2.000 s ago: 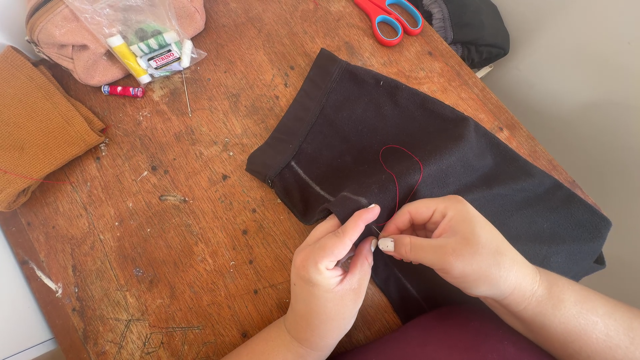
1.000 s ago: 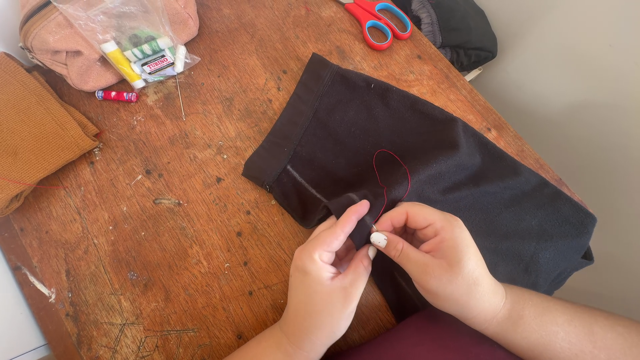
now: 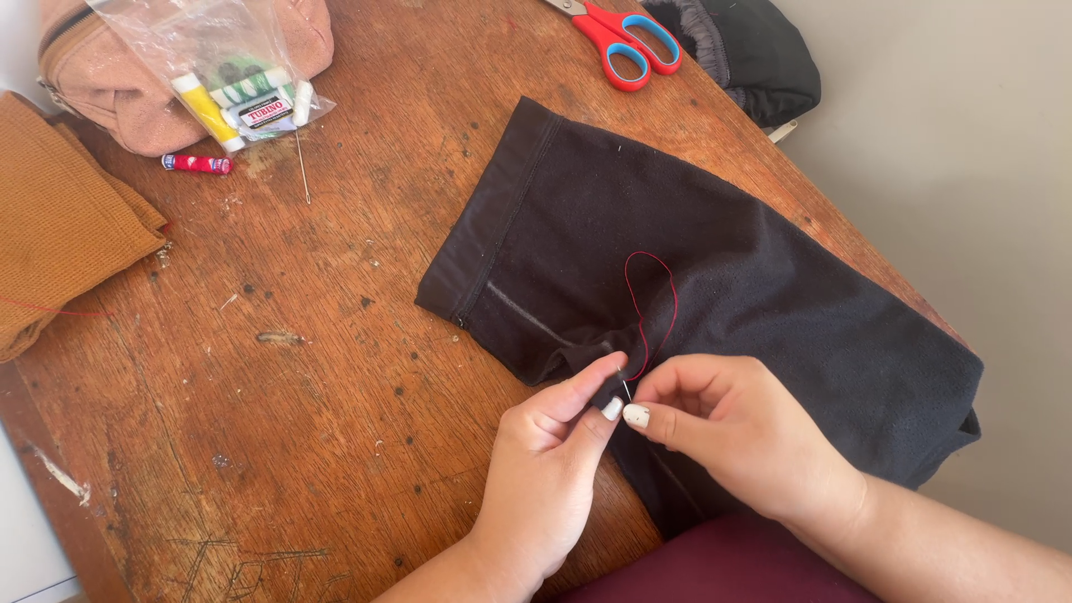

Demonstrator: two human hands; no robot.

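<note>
A black fabric garment [image 3: 720,251] with a stitched band lies across the wooden table [image 3: 293,419]. My left hand [image 3: 553,452] pinches a fold of it between thumb and forefinger. A thin sewing needle [image 3: 626,389] is held in the fingertips of my right hand [image 3: 737,427], close beside the left thumb, its upper end near that fold. Red thread [image 3: 672,289] loops up from the fingertips over the dark cloth. Whether the needle's tip is in the fabric cannot be told.
Red-and-blue scissors [image 3: 624,42] lie at the table's far edge, near a dark padded item [image 3: 766,63]. At the upper left are a pink pouch [image 3: 142,109], a plastic bag [image 3: 201,33] with thread spools, a red thread spool [image 3: 197,164], another needle [image 3: 303,172] and folded mustard cloth [image 3: 67,226].
Both hands stay at the garment's fold. The needle now shows between the fingertips of the two hands, and the red loop has shifted shape slightly.
</note>
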